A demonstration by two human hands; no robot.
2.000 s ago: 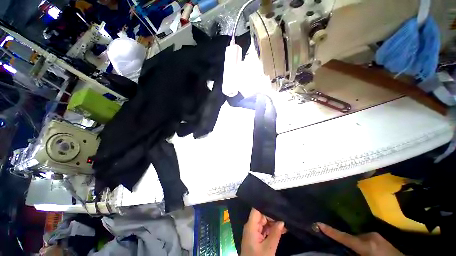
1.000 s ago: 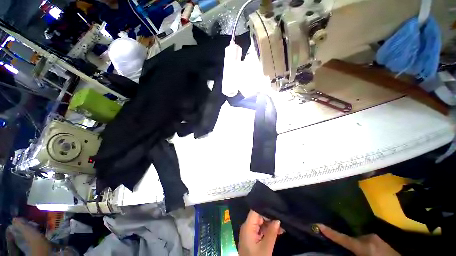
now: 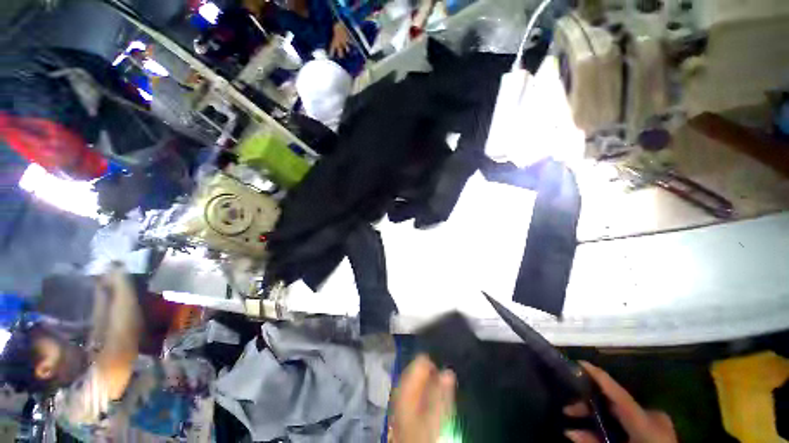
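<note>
My left hand [image 3: 422, 400] is at the bottom centre, blurred, at the left side of a black fabric piece [image 3: 493, 372] by the table's front edge; whether its fingers grip the cloth is unclear. My right hand [image 3: 625, 407] holds dark shears [image 3: 541, 344], their pointed blade directed up and left over the black piece. A black fabric strip [image 3: 548, 251] hangs from the bright needle area of the sewing machine [image 3: 597, 78] across the white table top [image 3: 675, 290]. A large black fabric heap [image 3: 389, 143] lies left of the machine.
A lit white lamp [image 3: 512, 121] and a slim reddish-brown tool [image 3: 699, 195] are by the needle. A brown bar [image 3: 744, 143] lies at the right. A yellow piece [image 3: 751, 394] is below the table. A person [image 3: 104, 363] and grey fabric [image 3: 290, 381] are at the left, near a green box [image 3: 275, 158].
The view has swung left, so the table things sit further right. The shears now show in my right hand, which was on the black cloth. A person's raised arm has come into view.
</note>
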